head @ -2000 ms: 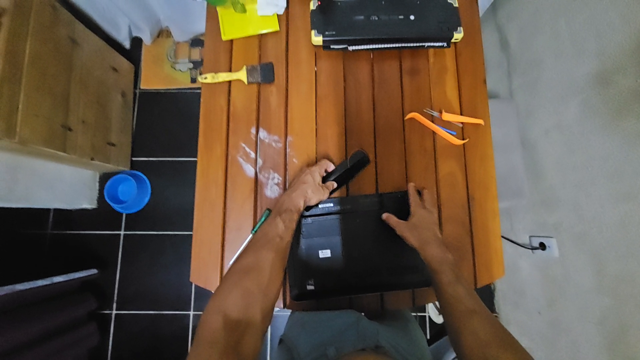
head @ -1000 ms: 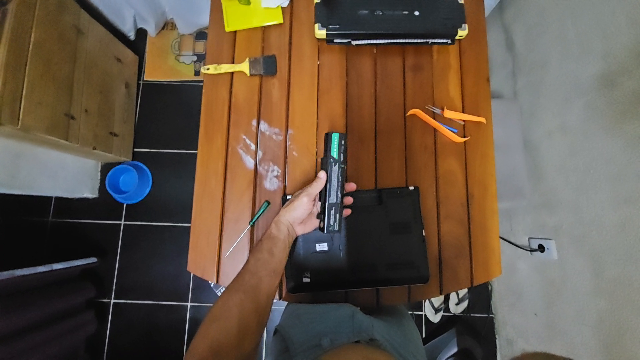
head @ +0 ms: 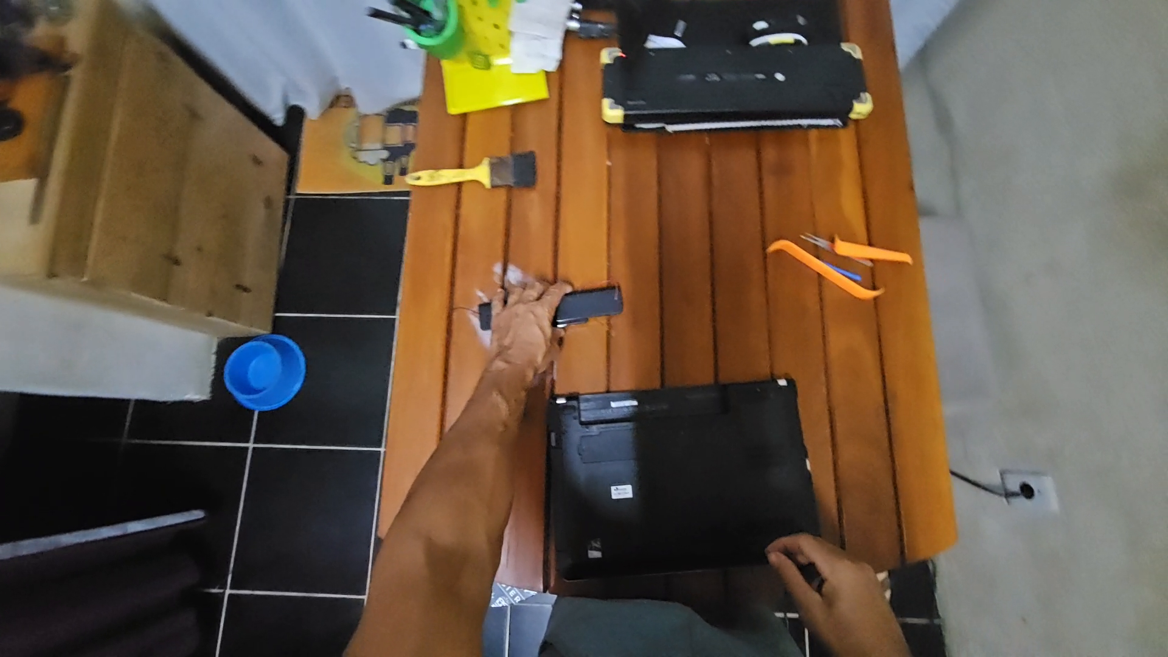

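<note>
A black laptop battery pack (head: 589, 306) lies crosswise on the wooden table, and my left hand (head: 525, 324) rests over its left part with fingers around it. Nearer to me lies a black laptop (head: 693, 484), underside up, with a long bay along its far edge and small white labels. My right hand (head: 826, 584) is at the laptop's near right corner, fingers curled; whether it touches the laptop or grips anything cannot be told. The screwdriver seen earlier does not show, perhaps behind my left forearm.
On the slatted wooden table (head: 684, 228) lie a yellow-handled paintbrush (head: 470, 173), orange pry tools (head: 826, 269), a black case with yellow corners (head: 735, 91) and a green pen cup (head: 435, 32). A blue bucket (head: 265, 372) stands on the floor at left; a wall socket (head: 1028, 491) is at right.
The battery, held upright above the laptop one second ago, now lies on the table beyond it, under my left hand. My right hand has come back into view at the laptop's near right corner.
</note>
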